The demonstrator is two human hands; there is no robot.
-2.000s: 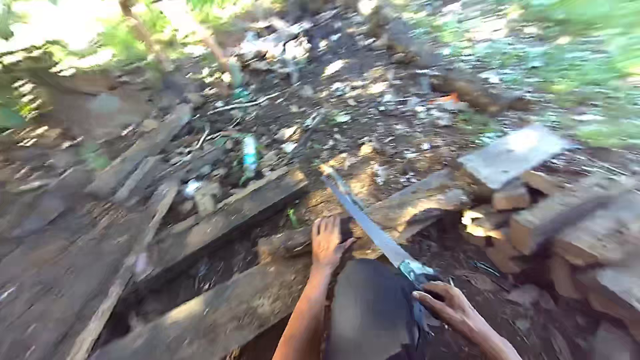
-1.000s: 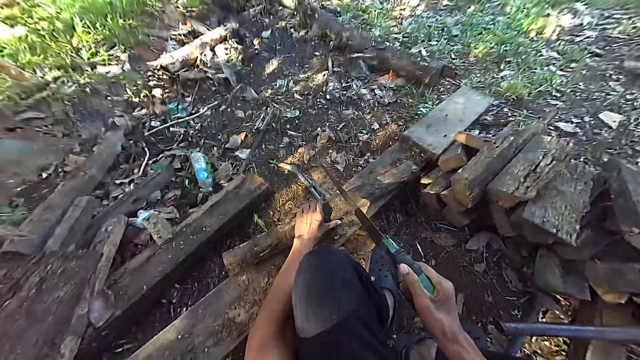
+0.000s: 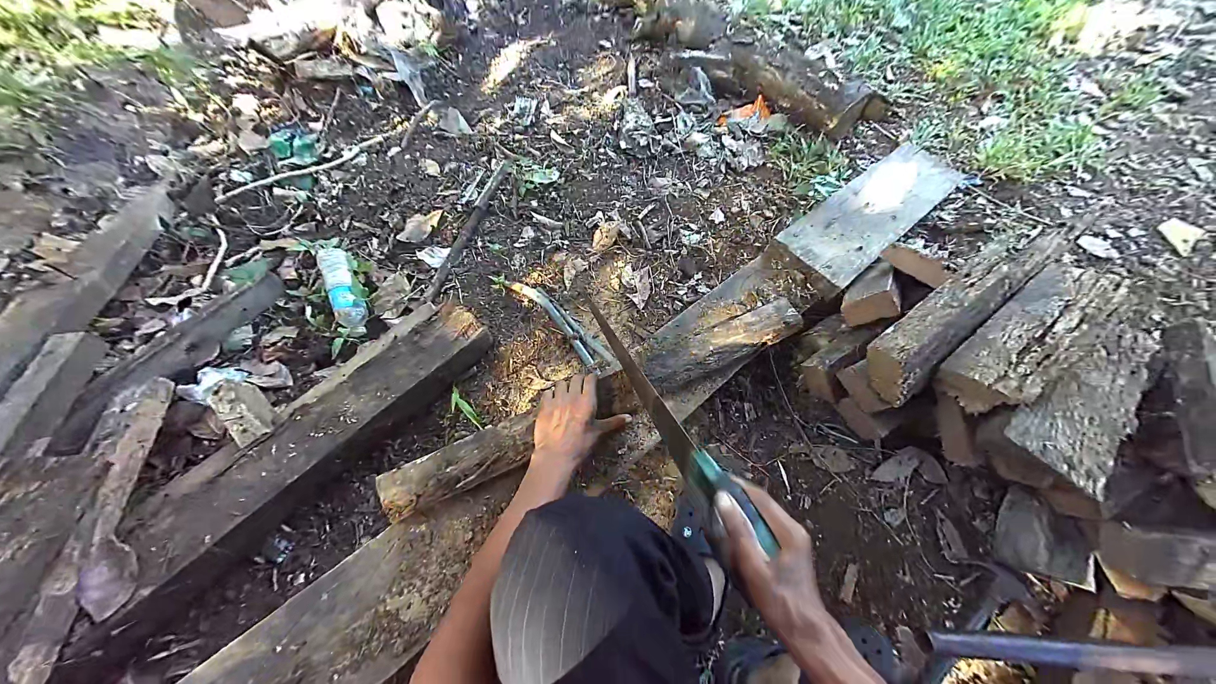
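Note:
My right hand [image 3: 765, 560] grips the green and black handle of a hand saw [image 3: 655, 404], whose blade points up and to the left across a weathered piece of wood [image 3: 456, 475]. Whether the teeth touch the wood I cannot tell. My left hand [image 3: 568, 423] presses flat on that piece, fingers spread, just left of the blade. Beneath it runs a wide plank [image 3: 380, 594] lying on the soil. Sawdust surrounds the wood, and a thin split stick or strip [image 3: 560, 323] lies beyond my left fingertips. My dark-trousered knee is beside my left forearm.
Stacked cut wood [image 3: 1007, 351] stands to the right, with a pale board [image 3: 869, 214] at its far end. A thick beam [image 3: 313, 456] and other old planks lie left. A plastic bottle [image 3: 340, 285] rests among leaves. A metal pipe [image 3: 1064, 654] enters at lower right.
The saw's blade looked raised and farther left two seconds ago; it now crosses the wood close to my left hand. My left hand stays on the wood. The view has shifted.

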